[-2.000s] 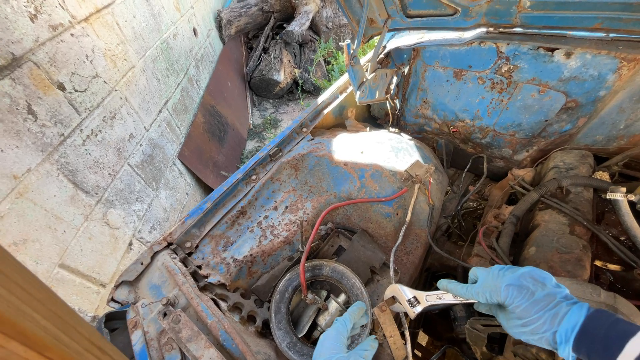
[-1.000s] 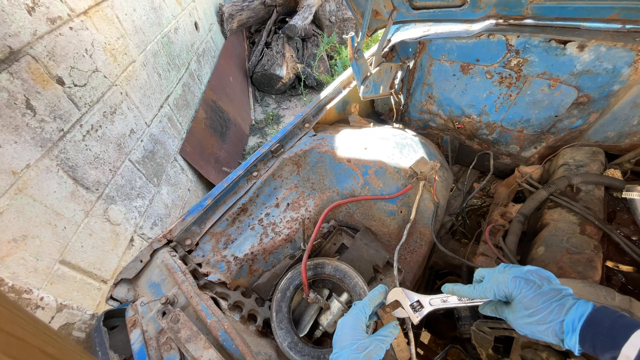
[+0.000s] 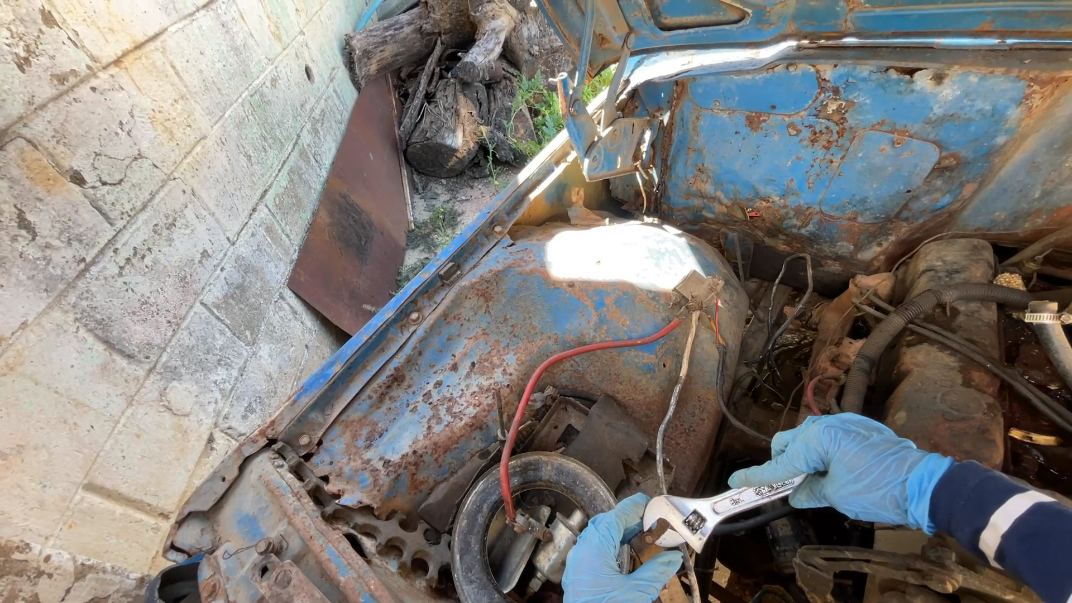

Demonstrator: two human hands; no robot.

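Note:
My right hand (image 3: 837, 469), in a blue glove, grips the handle of a steel adjustable wrench (image 3: 720, 507). The wrench's jaws sit over a small rusty metal part (image 3: 648, 541), and what they bear on is partly hidden. My left hand (image 3: 615, 557), also gloved, holds that part by the wrench head, its fingers to either side. Left of it, a round black ring (image 3: 477, 536) surrounds a metal fitting (image 3: 559, 544), where a red cable (image 3: 536, 385) ends. A thin pale wire (image 3: 677, 394) runs down behind the wrench head.
The rusty blue inner fender (image 3: 469, 368) fills the middle. Black corrugated hose (image 3: 879, 335) and engine parts lie at right, beneath the raised hood (image 3: 804, 21). A block wall (image 3: 151, 251), a rusty metal sheet (image 3: 356, 218) and logs (image 3: 444, 126) stand beyond the fender edge.
My left hand has moved up and right from the ring to the wrench head. The wrench stays in my right hand, near the same rusty part.

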